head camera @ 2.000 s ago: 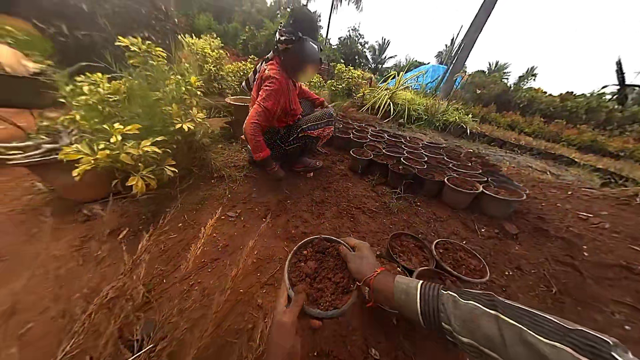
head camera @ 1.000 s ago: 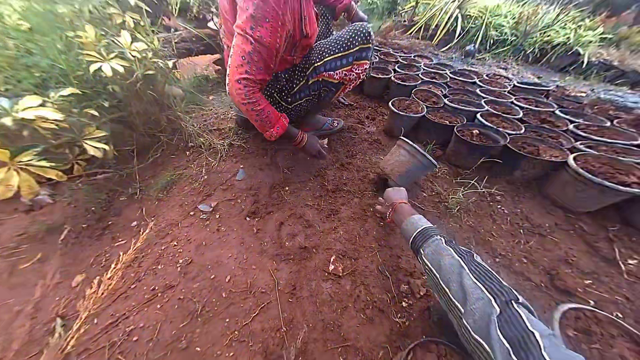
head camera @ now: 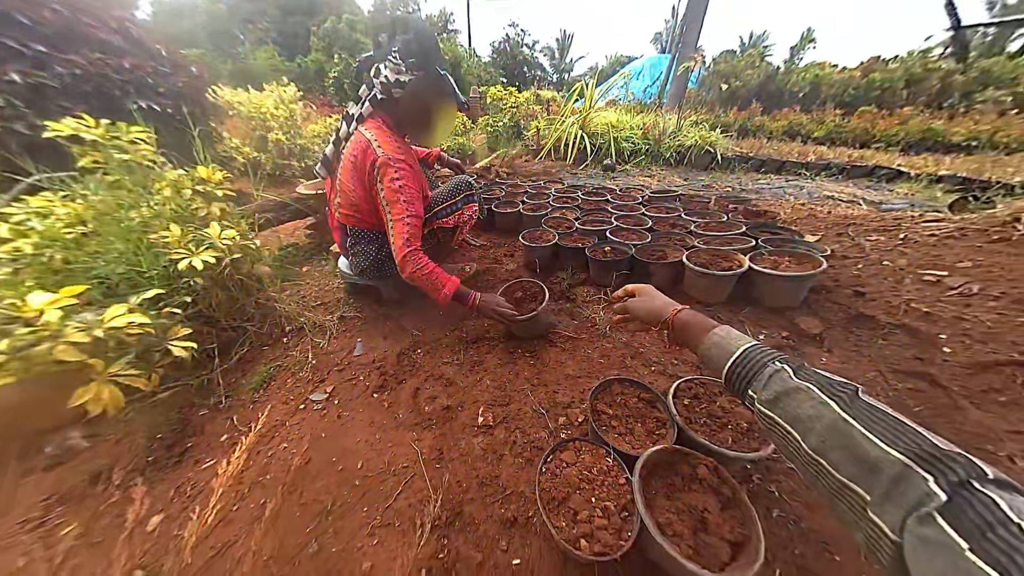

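Observation:
My right hand [head camera: 644,307] reaches out over the red soil, holding nothing, its fingers slightly curled. Just left of it, apart from my fingers, a soil-filled plastic pot [head camera: 528,318] stands with the other person's hand [head camera: 498,309] at its rim. Below my forearm several soil-filled pots stand close together, among them a black pot [head camera: 588,500] and a grey pot [head camera: 698,512]. My left hand is out of the picture.
A person in a red top [head camera: 388,200] squats ahead on the left. Rows of soil-filled pots [head camera: 712,272] stand ahead and right. Yellow-green shrubs [head camera: 120,264] line the left side; a leaning pole [head camera: 688,52] and blue tarp [head camera: 636,78] are behind.
The pot that was between my hands, then tilted at my right hand, now stands upright at the other person's hand. My right hand has let it go. My left hand has left the view.

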